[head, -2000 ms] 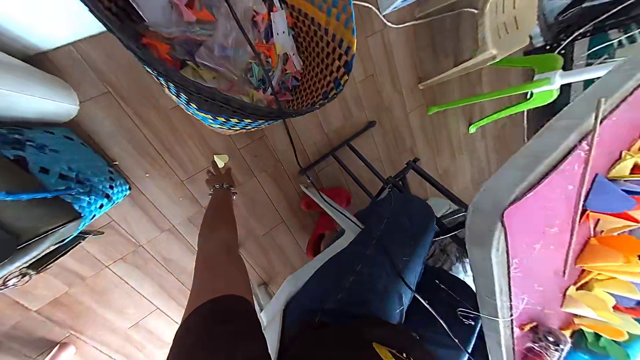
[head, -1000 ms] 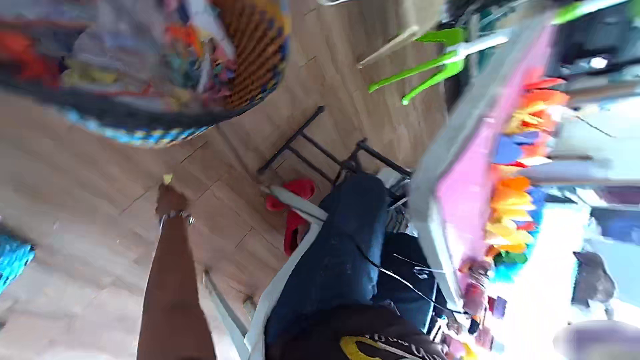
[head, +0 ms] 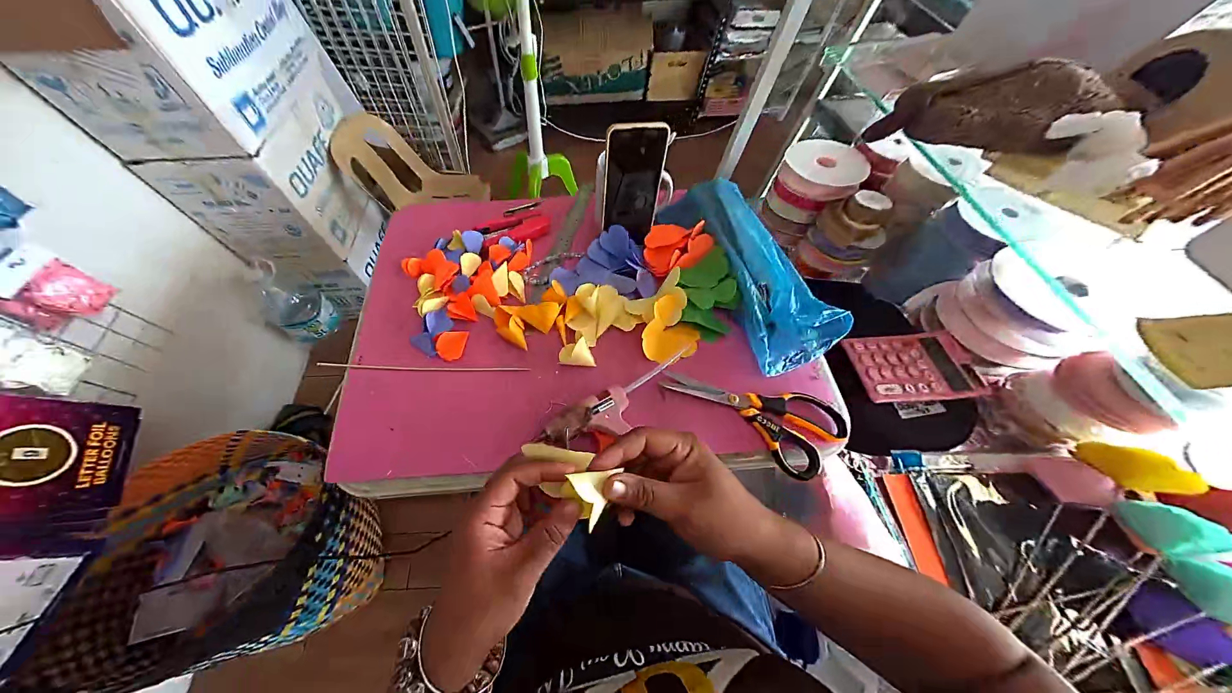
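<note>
Pale yellow cut petals, likely paper or foam, are pinched between my left hand and my right hand, just past the near edge of the pink table. Close beyond my hands lies a pink glue gun with a clear glue stick. Orange-and-black scissors rest partly open to its right. Farther back are orange petals, purple petals, yellow petals and green petals. A thin stick lies at the left.
A phone stands upright at the back, beside a blue plastic bag. Ribbon spools and a pink calculator are at the right. A woven basket of scraps stands at lower left, with a beige plastic chair behind the table.
My left hand was reaching down over the floor with a small yellow piece; it is now at the table's near edge, together with my right hand. The view has swung to the table.
</note>
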